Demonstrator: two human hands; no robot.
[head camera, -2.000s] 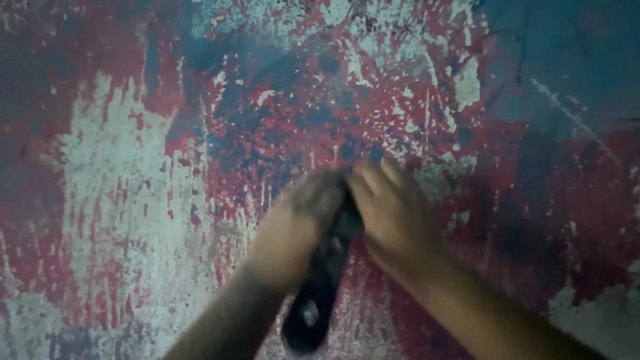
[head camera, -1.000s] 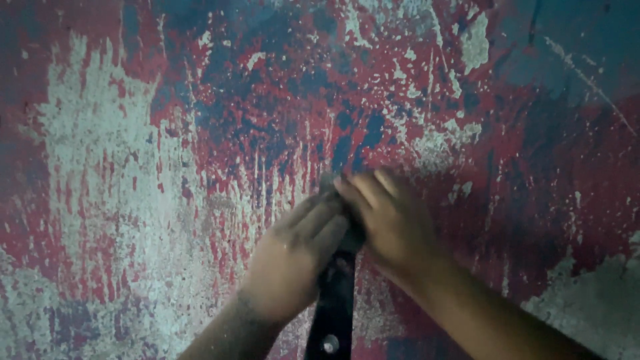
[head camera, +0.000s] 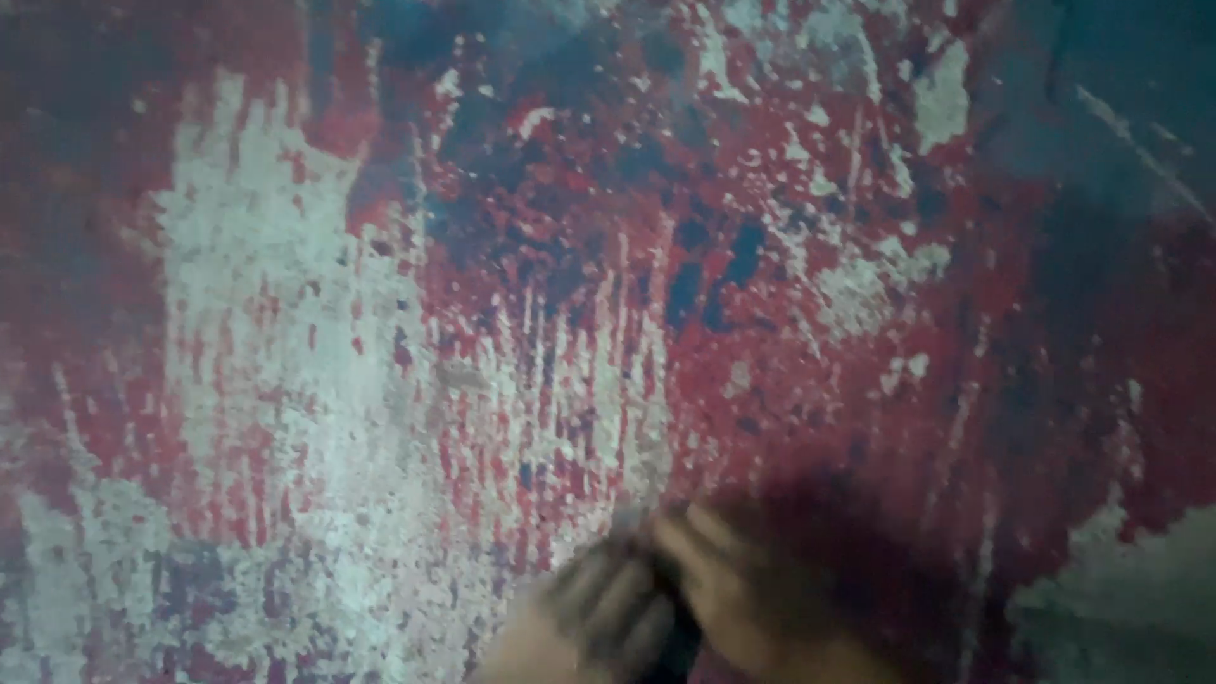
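A wall (head camera: 313, 313) with flaking red and blue paint and pale bare patches fills the head view. Low in the frame, my left hand (head camera: 608, 608) and my right hand (head camera: 741, 589) are side by side, closed around a dark hand scraper (head camera: 679, 646). Its head lies against the wall between my fingertips. Most of the tool is hidden by my hands and the lower frame edge; both hands are blurred.
Vertical pale scrape marks (head camera: 608, 399) run above my hands. A larger pale patch (head camera: 256, 237) stands at the left, and another bare patch (head camera: 1121, 589) at the lower right. Blue paint (head camera: 1121, 95) covers the upper right.
Both hands have moved down the wall with the scraper. Its handle, seen in both earlier frames, is now mostly out of view.
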